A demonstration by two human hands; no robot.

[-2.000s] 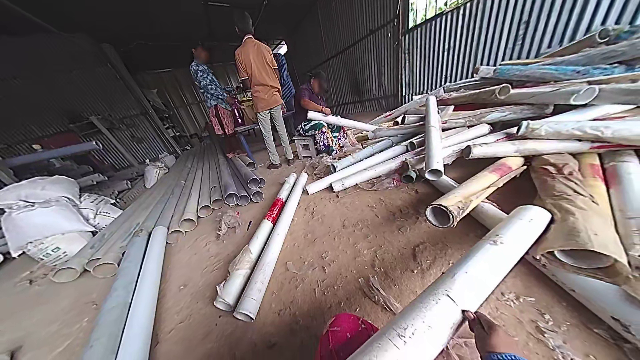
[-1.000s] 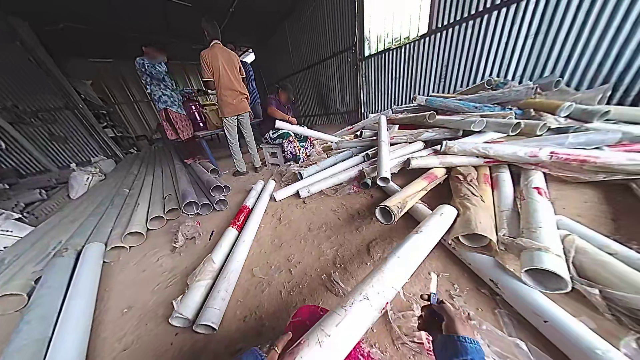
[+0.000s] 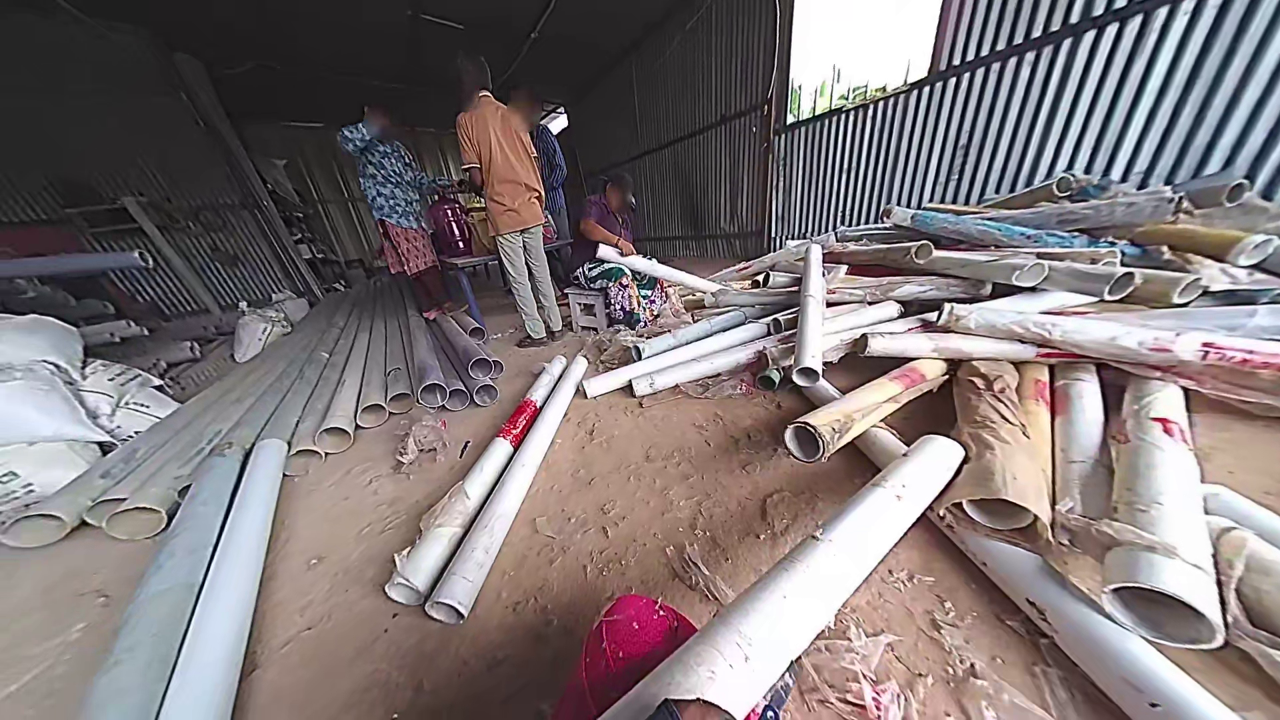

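A long white plastic pipe [image 3: 800, 590] slants from the bottom edge up to the right, its far end above the dirt floor. Beside its near part is a bright pink cloth [image 3: 635, 640], perhaps over my knee. Only a dark sliver of what looks like a hand shows under the pipe at the bottom edge, near a bit of blue patterned fabric [image 3: 778, 697]. Which hand it is, and its grip, I cannot tell. Two white pipes, one with a red band [image 3: 518, 423], lie side by side on the floor to the left.
A large heap of wrapped pipes [image 3: 1080, 270] fills the right side by a corrugated metal wall [image 3: 1000, 130]. Long grey pipes [image 3: 335, 400] lie in rows on the left, beside white sacks [image 3: 40, 400]. Several people stand or sit at the back, one holding a white pipe [image 3: 655, 270].
My right hand, on the pipe two seconds ago and holding a small tool beside it one second ago, is no longer plainly seen. The view has swung right, then back left.
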